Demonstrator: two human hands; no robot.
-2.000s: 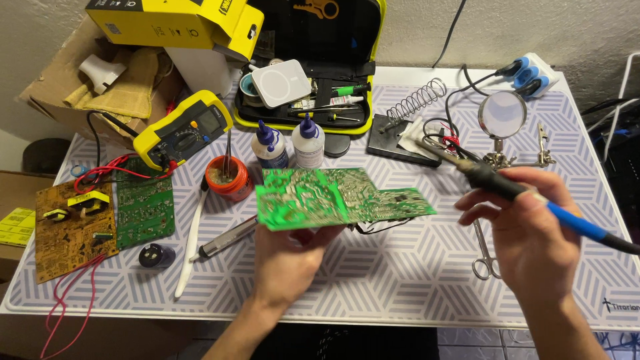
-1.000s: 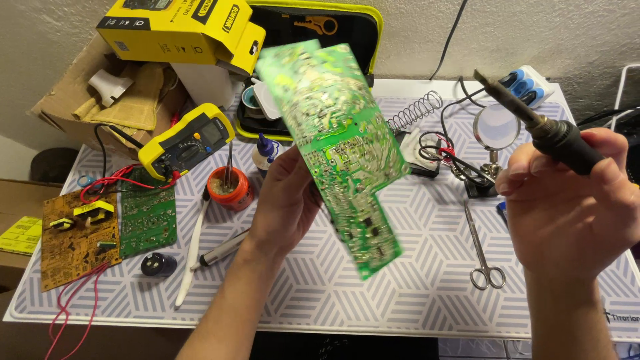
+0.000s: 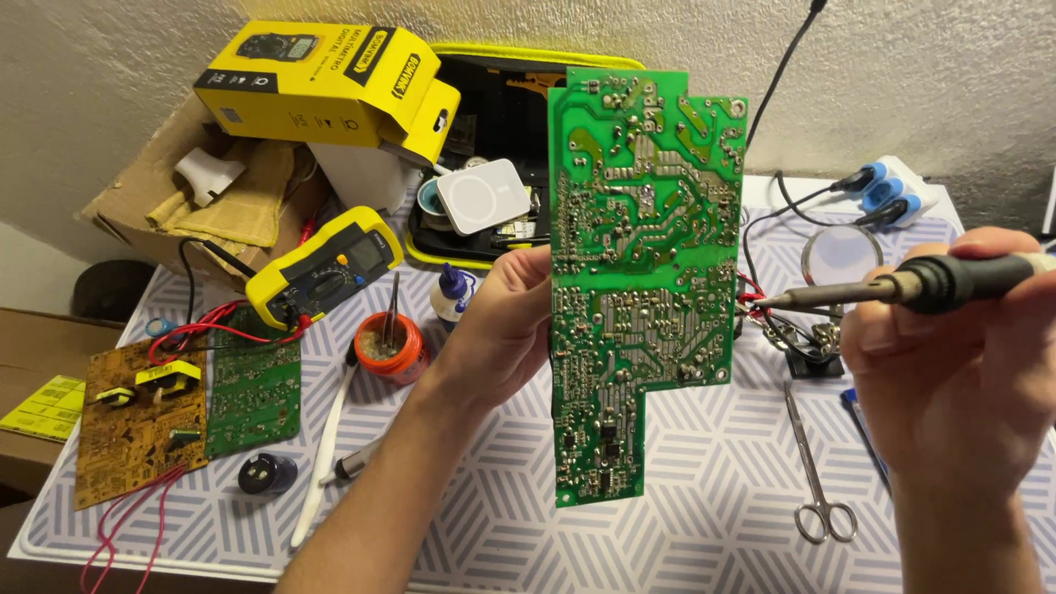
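Note:
My left hand (image 3: 507, 330) holds a green printed circuit board (image 3: 652, 272) upright by its left edge, solder side toward me; its fingers are hidden behind the board. In my right hand (image 3: 949, 355) is a soldering iron (image 3: 932, 285), nearly level, its tip pointing left. The tip lies just right of the board in the view; whether it touches the edge cannot be told. Left of my left hand, an orange jar (image 3: 392, 355) holds tweezers (image 3: 392, 309). A bottle with a blue cap (image 3: 452, 289) is partly hidden behind that hand.
At left lie a yellow multimeter (image 3: 326, 268), a brown circuit board (image 3: 140, 421), another green board (image 3: 256, 388) and a dark capacitor (image 3: 268, 473). Scissors (image 3: 817, 487) rest at right, near a magnifier stand (image 3: 841, 256). Behind are a power strip (image 3: 895, 194) and a tool case (image 3: 528, 58).
The board was nearly flat, then tilted, and is now upright facing me. My right hand has turned the soldering iron so that its tip points left toward the board.

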